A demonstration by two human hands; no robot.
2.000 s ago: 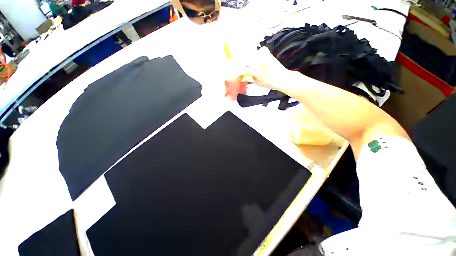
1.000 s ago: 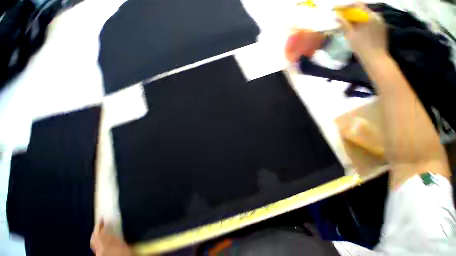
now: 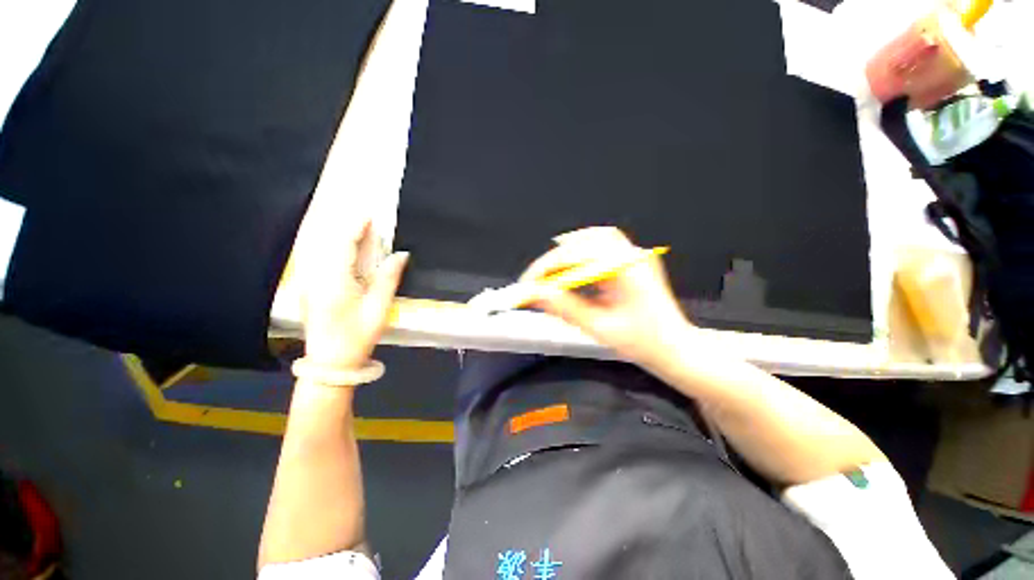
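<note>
A black notched panel (image 3: 635,147) lies flat on the white table in front of me. My right hand (image 3: 612,289) holds a thin yellow stick (image 3: 595,272) over the panel's near edge. A whitish tip or piece (image 3: 499,299) shows at the stick's lower left end, by the fingertips; its exact shape is blurred. My left hand (image 3: 354,297) is open, with fingers apart, at the panel's near left corner and holds nothing visible.
Stacked black panels (image 3: 170,170) lie at the left, overhanging the table's front edge (image 3: 782,354). A reddish pot (image 3: 916,66), a white-and-green container (image 3: 964,125) and black strips (image 3: 1003,215) are at the right. A yellowish block (image 3: 935,300) lies near the right corner.
My right hand has moved from beside the reddish pot to the panel's near edge with the yellow stick. My left hand has come fully into view. The camera has turned down towards the table's front edge.
</note>
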